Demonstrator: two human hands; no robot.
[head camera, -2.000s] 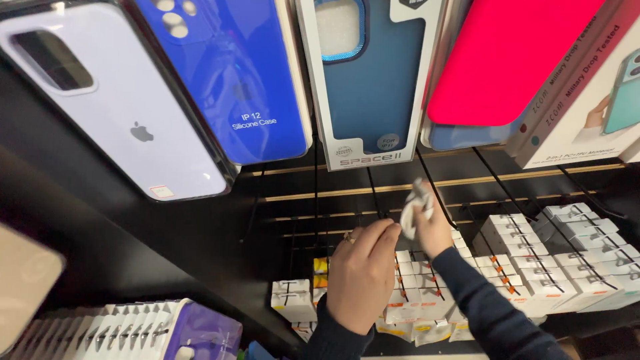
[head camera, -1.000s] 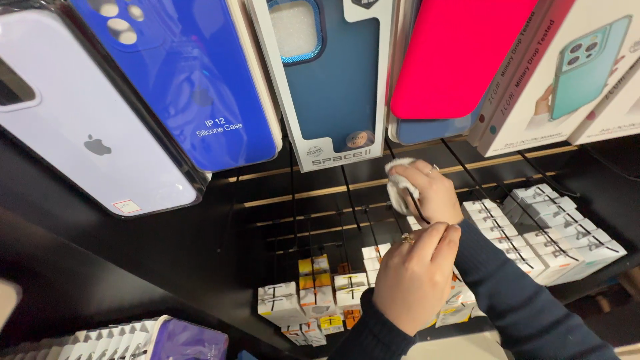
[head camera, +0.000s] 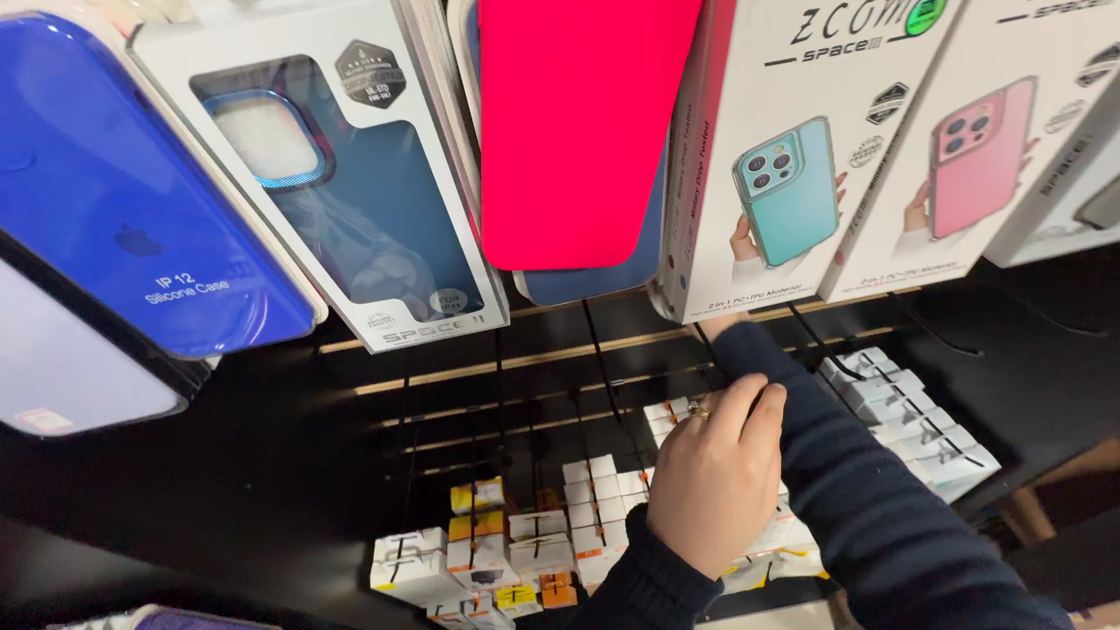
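My left hand (head camera: 719, 472), with a ring on one finger, is raised over the hanging small boxes beside my right sleeve. Its fingers are bent and close together; whether they pinch anything is hidden. My right arm reaches up into the slatwall display, and only a bit of my right hand (head camera: 719, 325) shows below a white phone case box (head camera: 770, 201). The rest of that hand is hidden behind the box, and no white cloth shows. Metal display hooks (head camera: 602, 367) stick out around both hands from the black slatwall (head camera: 437, 376).
Overhead hang a blue silicone case (head camera: 149, 201), a boxed dark blue case (head camera: 376, 219), a red case (head camera: 582, 131) and another white box (head camera: 936, 175). Small white boxes (head camera: 525, 551) hang on hooks below, with more at the right (head camera: 919, 420). A purple package (head camera: 201, 618) is at the lower left.
My right hand has moved up behind the hanging box; the white cloth it held earlier is out of sight. My left hand is now beside the right forearm. The view has shifted right.
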